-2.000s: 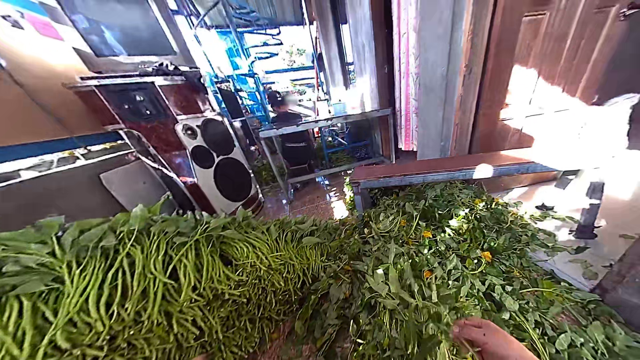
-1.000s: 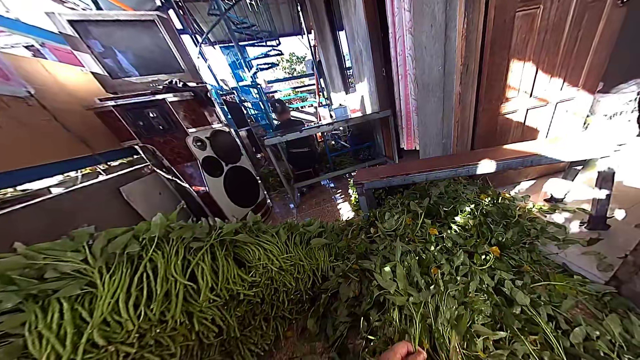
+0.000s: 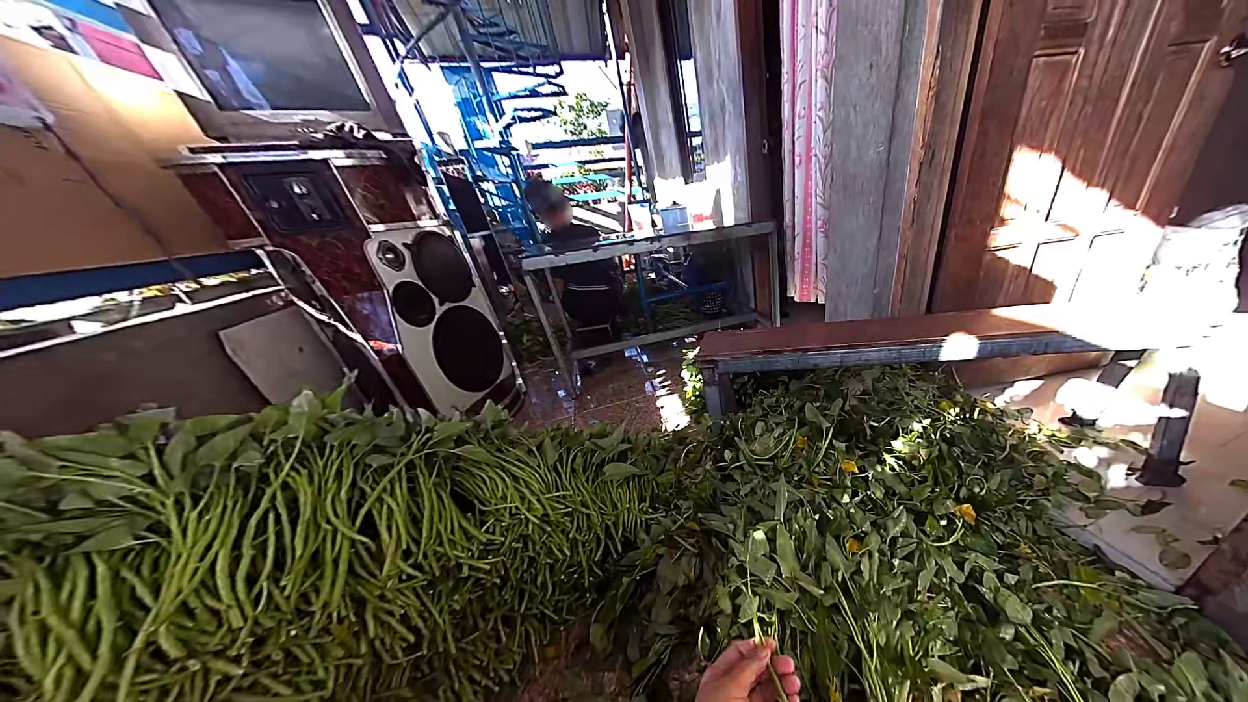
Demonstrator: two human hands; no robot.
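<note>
At the bottom edge, right of the middle, my right hand (image 3: 747, 673) pinches the thin stem of a leafy green (image 3: 758, 595) between thumb and fingers. Below and beyond it spreads a loose heap of leafy green stems (image 3: 907, 526), with a few yellow leaves among them. To the left lies a thick, orderly row of leafy greens (image 3: 390, 526), their pale green stems side by side and leaves mostly at the far end. My left hand is out of the frame.
A low bench (image 3: 877, 336) stands behind the loose heap. Farther back are a metal-framed table (image 3: 648, 244) with a seated person (image 3: 580, 253) beside it, a tall speaker (image 3: 448, 322), a television (image 3: 273, 58) and a blue spiral staircase (image 3: 487, 127). A wooden door (image 3: 1082, 166) is at right.
My right hand has moved left from over the loose heap, then back a little to the right. A single stem now shows plainly in its fingers.
</note>
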